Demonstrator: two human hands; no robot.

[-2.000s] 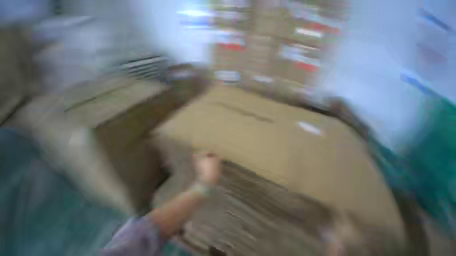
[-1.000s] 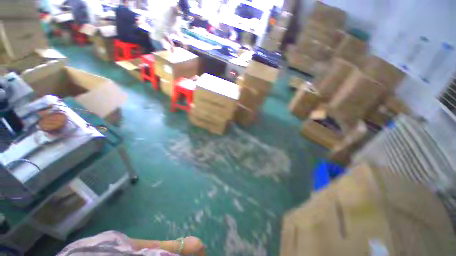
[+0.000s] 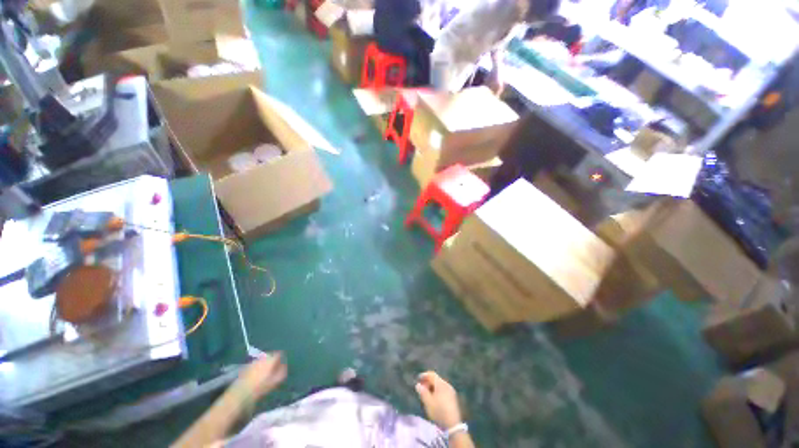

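Observation:
My left hand [image 3: 263,374] is low in the view, left of centre, beside the corner of the machine bench. It is slightly blurred, with loosely curled fingers and nothing visible in it. My right hand [image 3: 438,398] is low and right of centre over the floor, loosely curled, with nothing visible in it and a pale band at the wrist. Neither hand visibly holds anything. A white-topped machine [image 3: 162,254] with a round brown piece [image 3: 86,294] and orange cables stands at the left.
An open carton [image 3: 272,191] with round pale things inside stands beyond the bench. A closed carton [image 3: 526,254] and a red stool [image 3: 448,203] stand ahead on the green floor [image 3: 337,289]. More cartons are at right. People [image 3: 473,39] sit along the line.
The view has swung right and moved closer to the machine and cartons. The flattened cartons at lower right have left the view. Both hands now show at the bottom.

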